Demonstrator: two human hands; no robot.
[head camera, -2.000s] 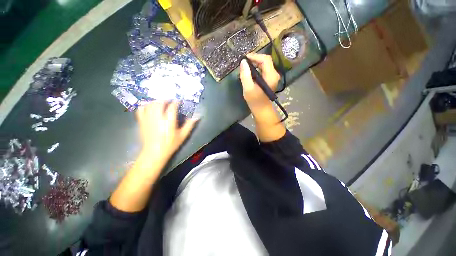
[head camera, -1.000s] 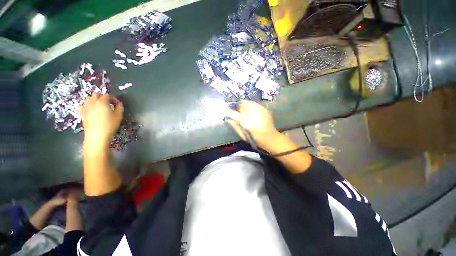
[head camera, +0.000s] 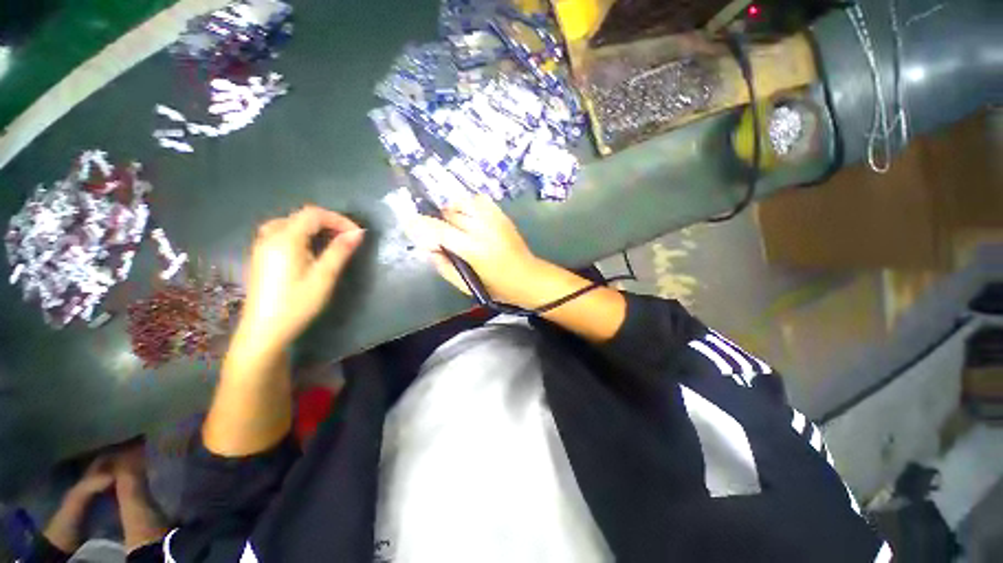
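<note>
My right hand (head camera: 478, 247) holds the soldering iron (head camera: 466, 277), its black handle under the palm and its cord over the wrist. The iron's tip is not clear. A bright white-blue circuit board (head camera: 403, 206) lies at its fingertips, by the edge of the board heap (head camera: 484, 127). My left hand (head camera: 288, 269) is over the mat to the left, thumb and forefinger brought together; whether they pinch a small part cannot be told. Left of it lie the dark red components (head camera: 176, 319) and, beyond them, the heap of white parts (head camera: 77, 236).
A blue cluster of boards (head camera: 237, 33) with white strips (head camera: 244, 101) is at the far left. The scrap tray (head camera: 649, 101), round tip cleaner (head camera: 785, 129) and hanging pale wire (head camera: 883, 138) are at the right. Another person's hands (head camera: 116, 489) show lower left.
My left hand has moved right, from the white parts heap towards my right hand. My right hand stays near the board heap with the iron. The view has shifted.
</note>
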